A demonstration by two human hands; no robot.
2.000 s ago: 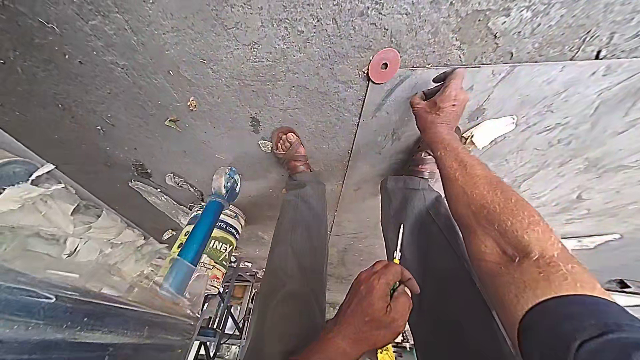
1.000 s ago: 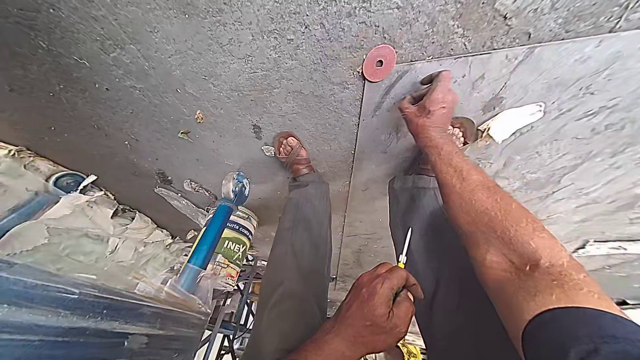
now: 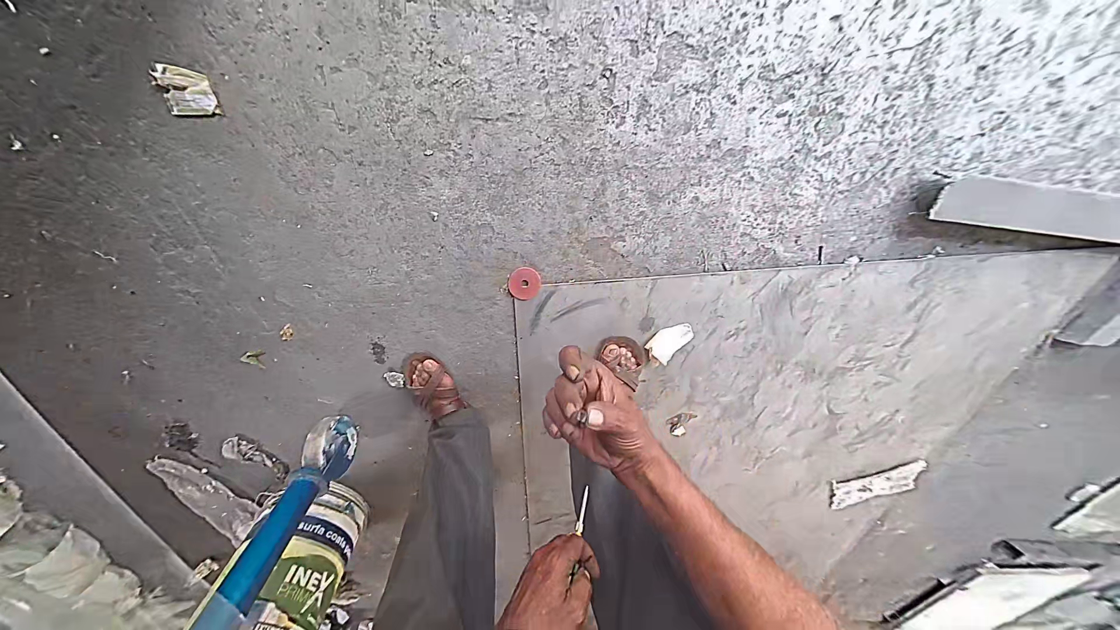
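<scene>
My left hand point(image 3: 549, 582) is closed around a thin pointed tool point(image 3: 582, 512) with a pale shaft and a yellow part near the fingers; the palm hides its handle. Above it, my right hand point(image 3: 599, 411) hovers in front of the right foot and lower leg, its fingers curled toward the thumb. Whether something small is pinched there cannot be made out. A red disc with a centre hole point(image 3: 525, 283) lies at the upper left corner of a flat grey sheet point(image 3: 770, 367) on the floor.
My sandalled left foot point(image 3: 430, 383) is left of the sheet's edge. At lower left are a labelled paint can point(image 3: 311, 560), a blue tube-like object point(image 3: 271, 542) and crumpled plastic sheeting point(image 3: 79, 560). White scraps point(image 3: 669, 342) and a grey strip point(image 3: 1032, 208) lie to the right.
My right hand has moved back from near the sheet's corner by the disc, toward my left hand. The tool stays in my left hand. The view has shifted, showing more floor ahead.
</scene>
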